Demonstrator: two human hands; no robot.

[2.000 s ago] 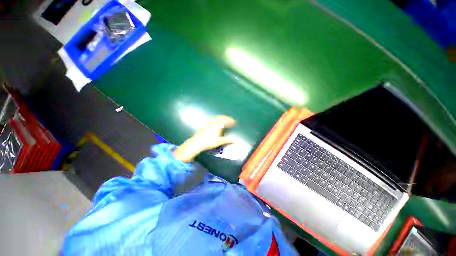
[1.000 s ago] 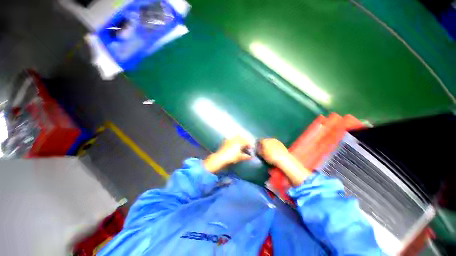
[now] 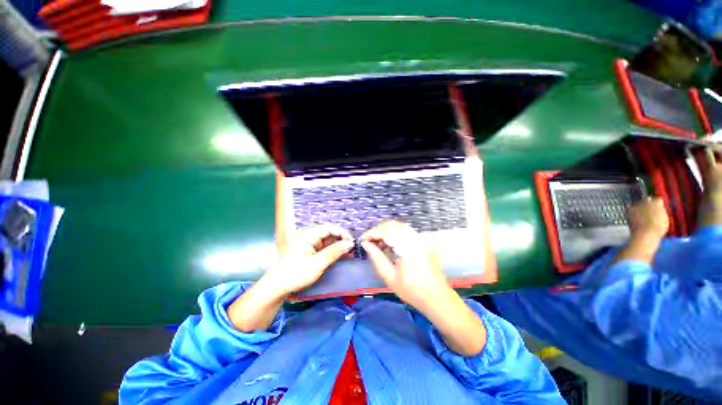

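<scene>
An open laptop (image 3: 380, 202) rests on a red-orange foam pad (image 3: 492, 229) straight in front of me, its black glossy screen (image 3: 364, 123) upright at the back. My left hand (image 3: 310, 259) and my right hand (image 3: 404, 257) are close together over the lower keyboard and palm rest. Thumbs and index fingers are bent towards each other, with a small dark spot between them. Whether a small piece is pinched there is too small and blurred to tell.
A blue tray (image 3: 35, 269) with papers stands at the left bench end. Red pads (image 3: 127, 28) are stacked at the back left. At the right, another worker's hands (image 3: 647, 217) are beside a second open laptop (image 3: 598, 207) on a red pad. More devices on red pads lie at the back right.
My view has turned right, so the laptop is now centred and the neighbouring worker shows. Both hands have moved from above the bare mat to above the laptop's keyboard deck.
</scene>
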